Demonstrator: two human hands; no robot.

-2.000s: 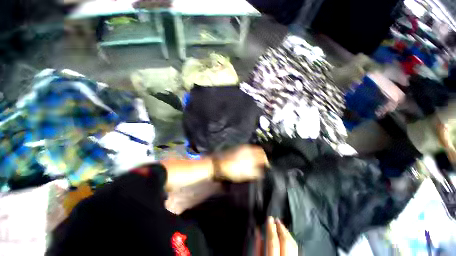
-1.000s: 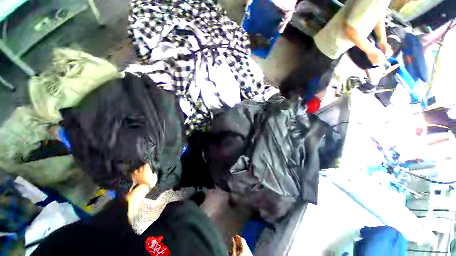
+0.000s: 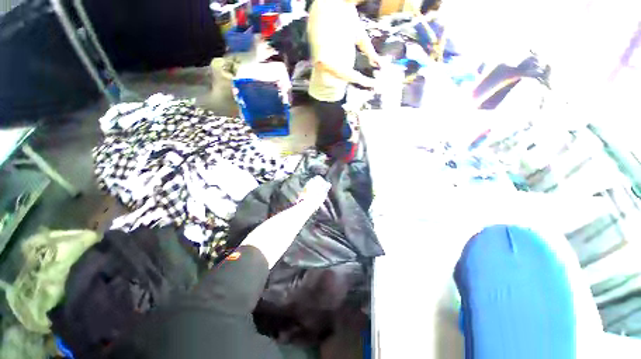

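A pile of shiny black garments (image 3: 316, 231) hangs at the left edge of the white table. My left hand (image 3: 316, 188) reaches over this pile, on its upper part; it is washed out by glare, so whether its fingers grip the cloth cannot be told. My right hand is not in view. The long blue padded board (image 3: 516, 294) with a rounded end stands on the white table (image 3: 415, 210), with no garment on its visible part.
Black-and-white checked garments (image 3: 190, 161) lie heaped at left. A dark garment heap (image 3: 126, 280) and a pale yellow-green cloth (image 3: 46, 270) are at lower left. A person (image 3: 330, 63) stands beyond, near a blue bin (image 3: 261, 105). The right side is overexposed.
The view has swung right, bringing in the blue board. My left hand has gone from the dark heap at left to the shiny black pile beside the table. My right hand has left the view.
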